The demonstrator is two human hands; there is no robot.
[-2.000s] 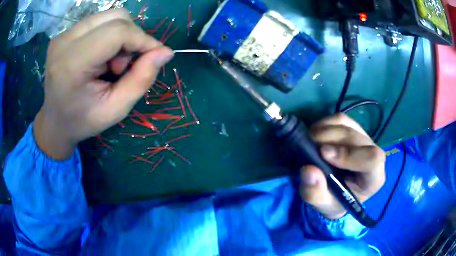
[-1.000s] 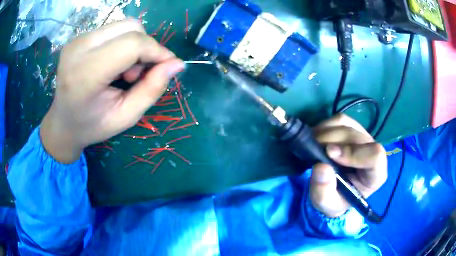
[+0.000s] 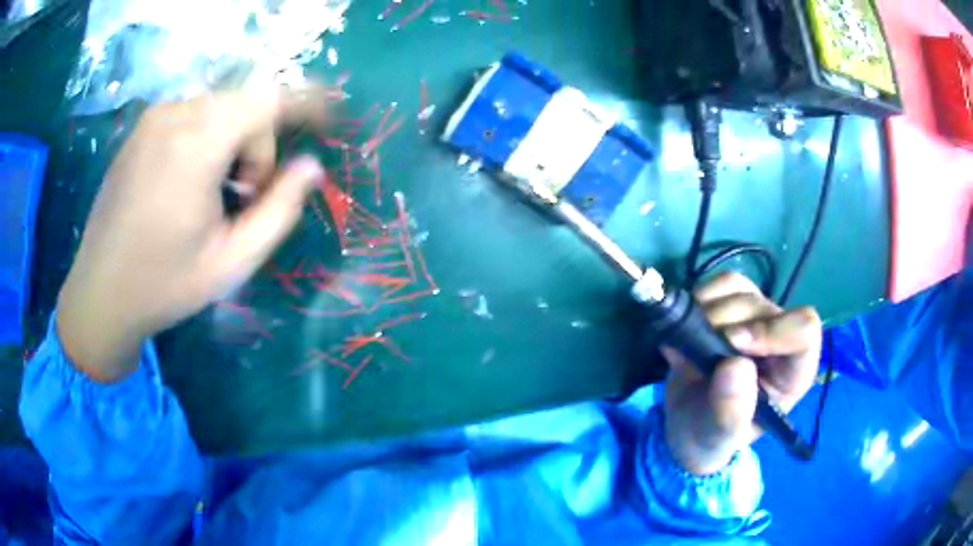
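My right hand (image 3: 744,357) is shut on the black handle of the soldering iron (image 3: 688,328). Its metal barrel points up and left, and the tip meets the lower edge of the pale band on the blue block (image 3: 498,117). My left hand (image 3: 187,203) is at the left, blurred. Its thumb and forefinger are apart, above the left edge of the loose pile of short red lead wires (image 3: 373,251). A small pale bit shows inside its curled fingers; whether it is held cannot be told.
A crumpled clear plastic bag (image 3: 203,43) with pale bits lies at the upper left. A blue bin (image 3: 16,235) is at the left edge. The black soldering station (image 3: 736,53) stands at the upper right, its cord looping down. A pink mat (image 3: 918,160) bears a red box (image 3: 953,85). A blue sleeve (image 3: 923,352) is at right.
My left hand has moved left, away from the iron tip; the pale strand between its fingertips no longer shows. The iron tip has shifted onto the block's pale band. The view has shifted.
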